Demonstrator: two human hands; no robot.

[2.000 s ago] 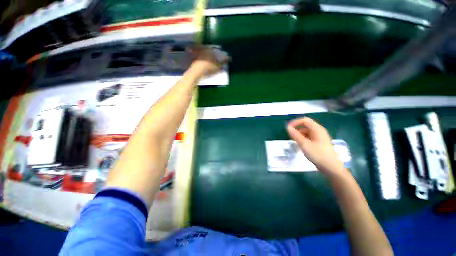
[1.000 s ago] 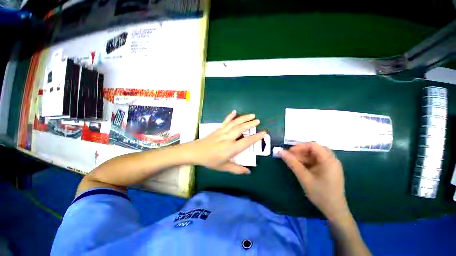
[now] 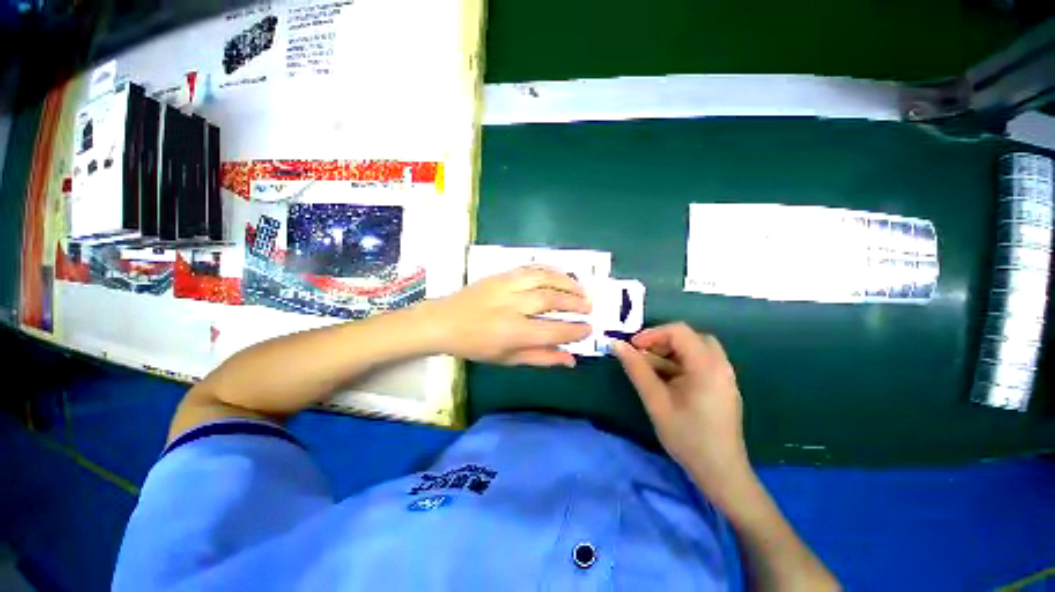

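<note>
A white hang-tab box (image 3: 592,265) lies flat on the green bench, its slotted tab pointing right. My left hand (image 3: 518,317) lies over the box and holds it down, hiding much of its face. My right hand (image 3: 691,387) has thumb and index finger together at the box's lower right corner, just below the tab, on a small pale sticker (image 3: 607,343). The fingertips partly hide the sticker. The sticker sheet (image 3: 773,251) lies right of the box, plain white at left and silvery gridded at its right end.
A printed cardboard sheet (image 3: 336,116) with a yellow edge is at left, with boxes (image 3: 174,174) standing in a row on it. A curled label sheet stack (image 3: 1016,283) is at far right. A pale rail (image 3: 706,97) crosses behind the bench, meeting a metal post at upper right.
My left hand has come from the far printed sheet onto a box on the bench. My right hand has left the sticker sheet and moved left, bringing the sticker to the box. The view has shifted.
</note>
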